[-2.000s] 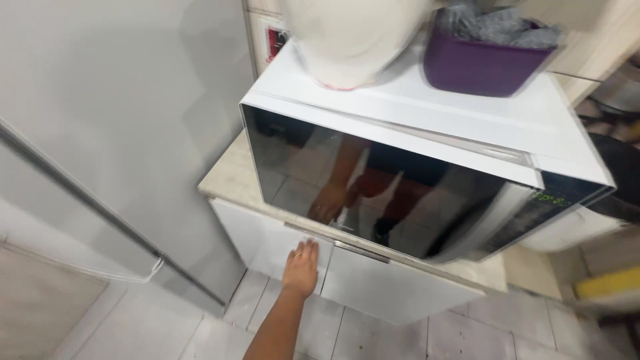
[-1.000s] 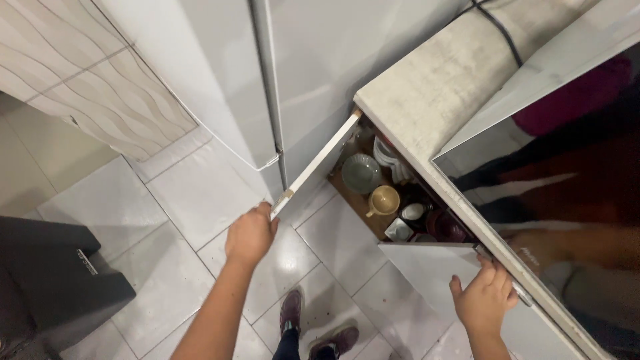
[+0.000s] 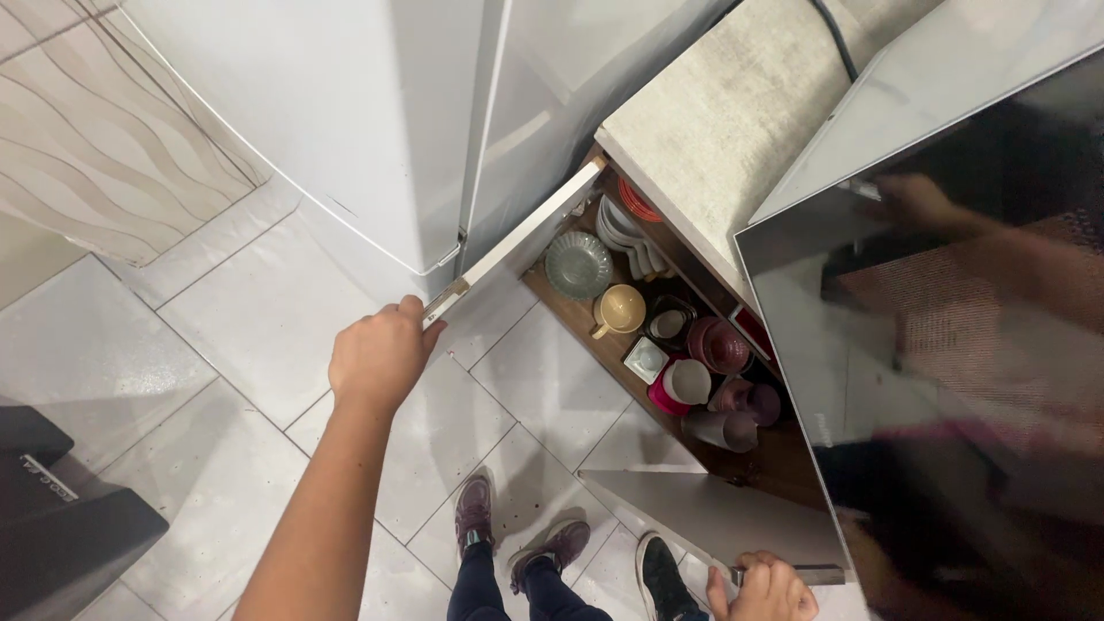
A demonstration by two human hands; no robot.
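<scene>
My left hand grips the top edge of the left cabinet door, which stands swung out beside the refrigerator. At the lower right, my right hand is closed round the metal handle of the right cabinet door, also swung out. Between the doors, the cabinet shelf holds a fluted glass bowl, a yellow cup, white dishes, a small white square item, a white cup, pink bowls and a translucent cup lying tilted. Orange-red plates are partly hidden under the countertop.
A white refrigerator stands left of the cabinet. On the stone-look countertop sits a microwave oven with a dark glossy front, a cable behind it. A dark object is at lower left. Another person's shoe shows on the tiled floor.
The right cabinet door has swung further out with my right hand on its handle, showing more cups. Two seconds ago both doors were closed, one hand at them. The view has shifted greatly since then.
</scene>
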